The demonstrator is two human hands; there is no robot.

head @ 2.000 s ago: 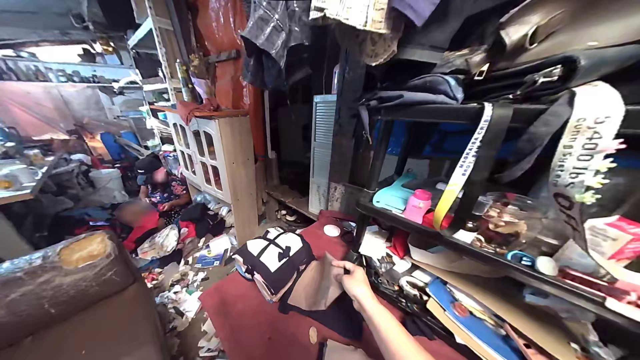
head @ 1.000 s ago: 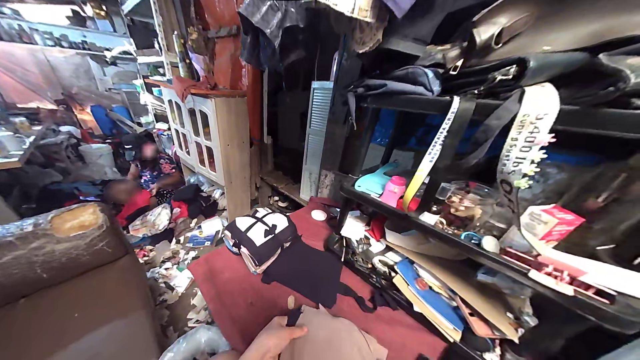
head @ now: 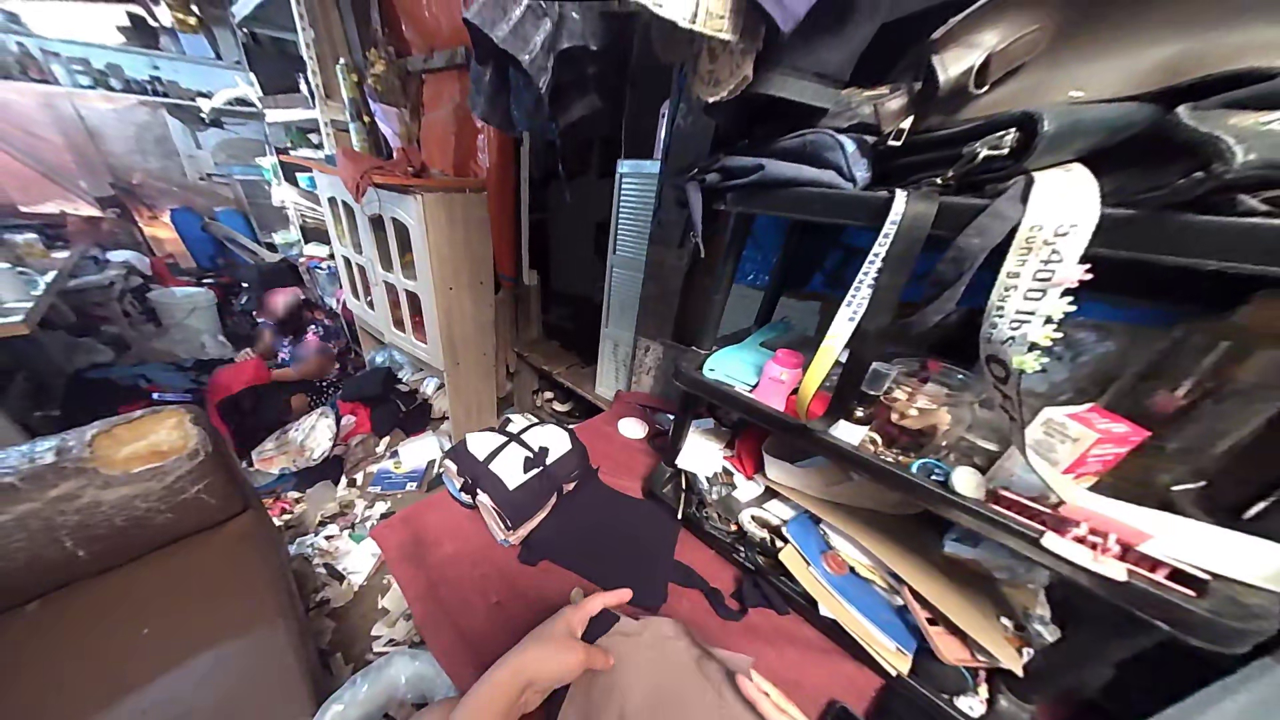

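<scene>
My left hand (head: 550,650) pinches the upper left part of a beige cloth (head: 650,670) at the bottom of the head view, beside a small black edge. My right hand (head: 772,697) shows only a few fingers at the cloth's right edge; its grip is not clear. Just beyond lies a black cloth (head: 610,540) with a strap-like end, spread on a dark red cloth (head: 440,560). A stack of folded cloth pieces (head: 520,465), with a black and white one on top, touches the black cloth's upper left.
A worn brown sofa (head: 140,600) stands at left, with scraps (head: 345,540) on the floor beside it. A black shelf (head: 860,450) crowded with small items is at right. A person (head: 295,340) sits near a white cabinet (head: 390,265) at the back left.
Two seconds ago one hand was over the cloths near the stack. The beige cloth, earlier lying by the black cloth, is now close to me in my left hand, and the black cloth lies exposed.
</scene>
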